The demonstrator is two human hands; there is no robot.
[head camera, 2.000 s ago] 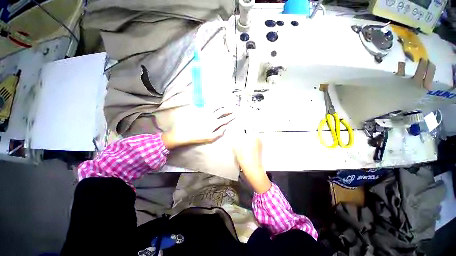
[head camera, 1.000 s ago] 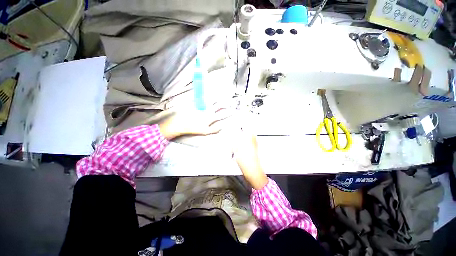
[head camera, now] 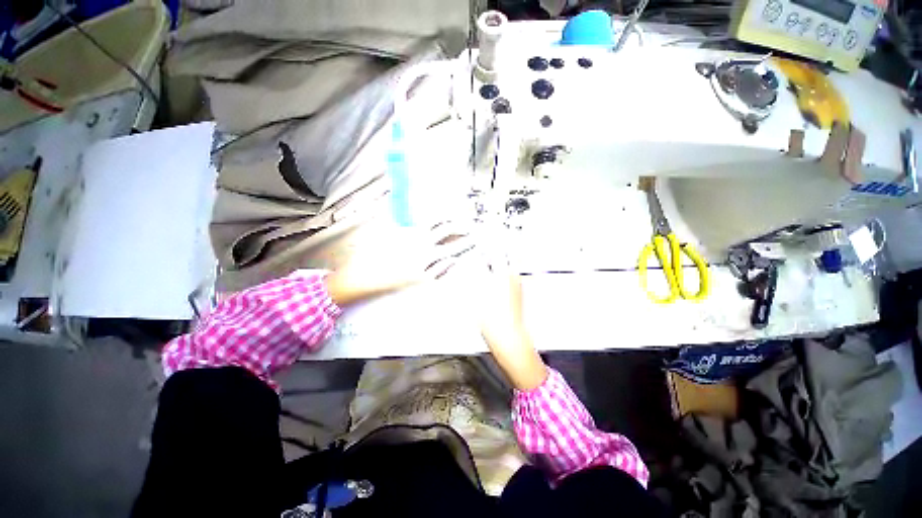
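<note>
Taupe cloth (head camera: 293, 192) lies in folds on the white machine table, left of and beyond the needle area. My left hand (head camera: 394, 265) lies flat with spread fingers on the near edge of the cloth, left of the needle. My right hand (head camera: 500, 304) is just below the needle area, blurred by glare; I cannot tell whether its fingers pinch the cloth. The white sewing machine (head camera: 627, 121) stands ahead and to the right. A light-blue strip (head camera: 398, 174) lies left of the needle.
Yellow-handled shears (head camera: 672, 265) lie right of my right hand, a small black tool (head camera: 763, 293) beyond them. A white sheet (head camera: 142, 218) is at left. A control panel (head camera: 814, 28) is at top right. Cloth is heaped at lower right (head camera: 789, 435) and on my lap (head camera: 425, 395).
The cloth that hung toward the table's front edge under my hands two seconds ago has moved away, baring the white table there. My hands stay in nearly the same places.
</note>
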